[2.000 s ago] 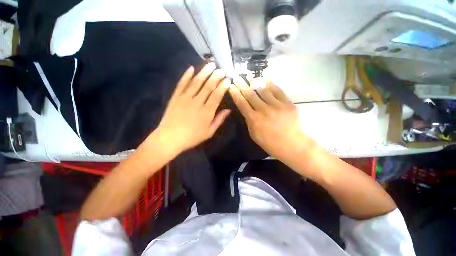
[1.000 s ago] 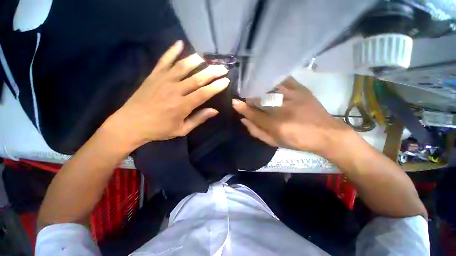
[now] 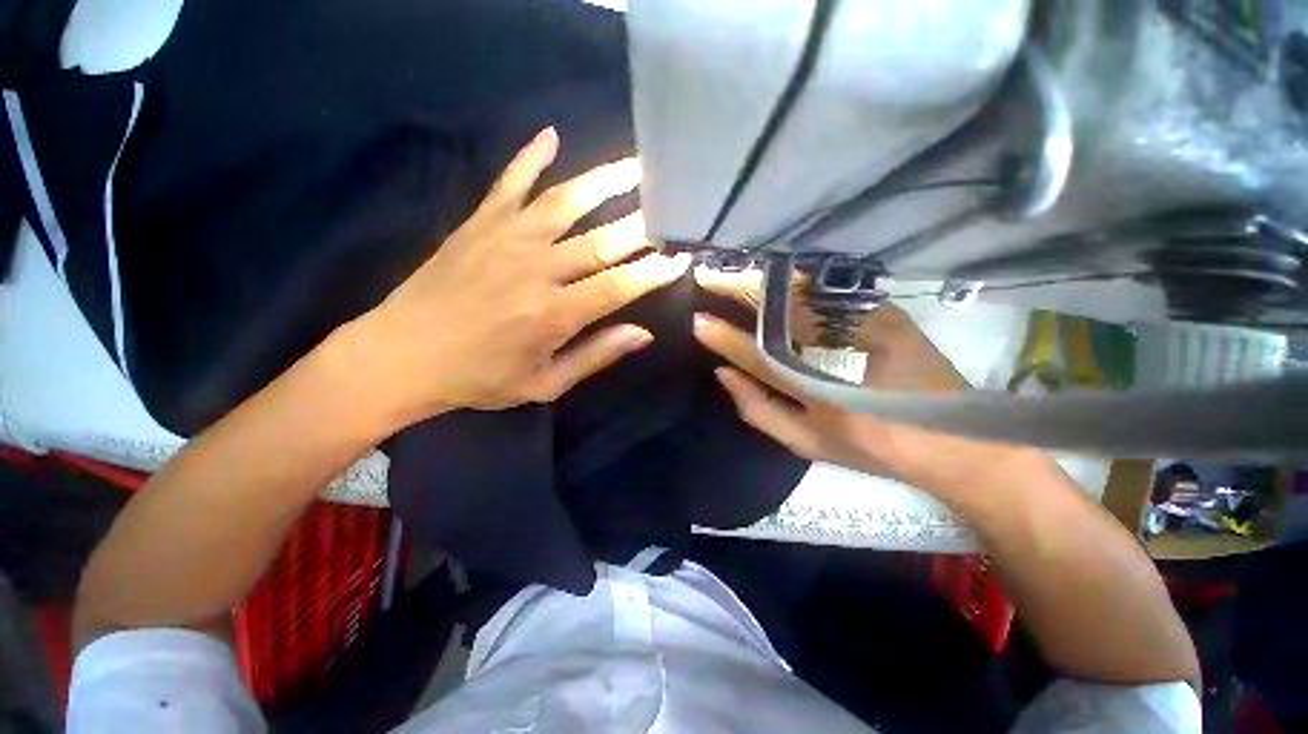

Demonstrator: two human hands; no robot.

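Observation:
A large dark garment panel [image 3: 330, 172] lies over the left of the table, and its near edge hangs towards my lap. Light trim [image 3: 118, 237] runs along its left part. My left hand [image 3: 538, 294] lies flat on the panel, fingers apart, fingertips beside the sewing machine head [image 3: 818, 115]. My right hand [image 3: 832, 394] is partly hidden behind the machine's metal parts; its visible fingertips rest at the panel's right side. The needle area is mostly hidden by the head.
A tray [image 3: 1219, 548] with small metal parts stands at the right. Yellow scissors handles [image 3: 1036, 351] show behind my right forearm. Red baskets [image 3: 319, 595] are below the table. A measuring scale [image 3: 889, 528] runs along the table's front edge.
The view has moved closer to the machine head, which now covers more of the upper right. Both hands stay near the needle area; my right hand is now more hidden.

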